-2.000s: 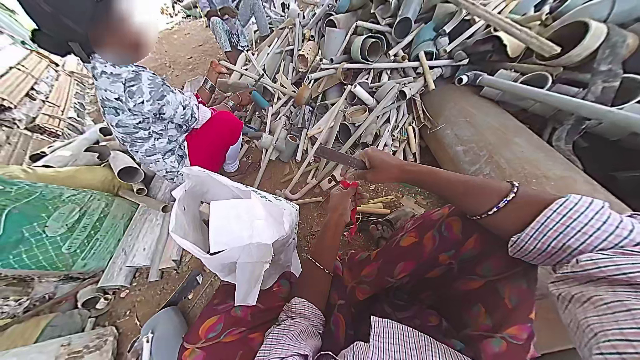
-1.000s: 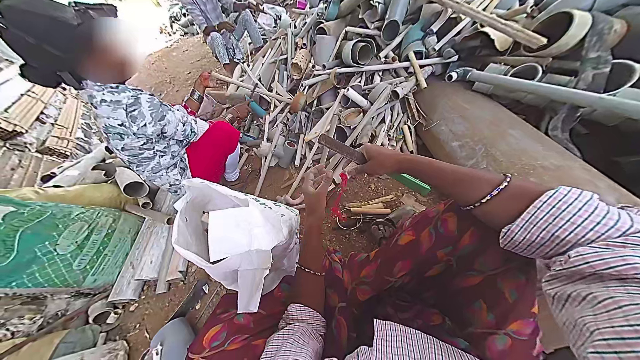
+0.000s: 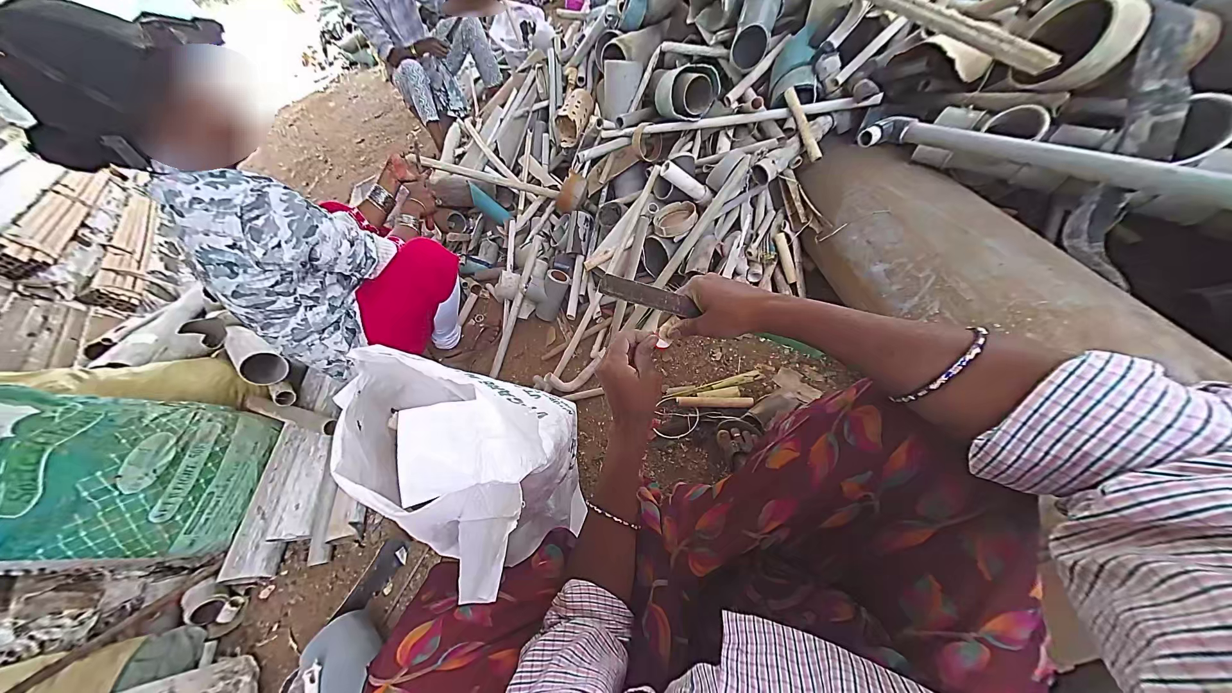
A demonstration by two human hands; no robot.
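My right hand (image 3: 724, 306) is closed around a flat metal blade (image 3: 647, 294), whose free end points left toward the pipe heap. Just below and left, my left hand (image 3: 631, 377) has its fingertips pinched near a small red and white piece (image 3: 662, 340) between the two hands; what exactly it grips is too small to tell. Thin light wire (image 3: 677, 426) loops under the hands, beside short yellowish sticks (image 3: 714, 397) on the ground. A white woven sack (image 3: 549, 423) stands open at my left forearm. Part of a green object (image 3: 794, 345) shows behind my right forearm.
A heap of scrap plastic pipes (image 3: 693, 183) lies ahead, with a large brown pipe (image 3: 953, 241) at right. A person (image 3: 279, 250) in a camouflage-patterned top sits at left; another person (image 3: 443, 67) sits farther back. A green printed sack (image 3: 125, 472) and grey planks lie at left.
Red strands hung by my left hand earlier; now only a small red and white piece shows between my hands. My left hand has closed its fingertips and sits close below my right hand.
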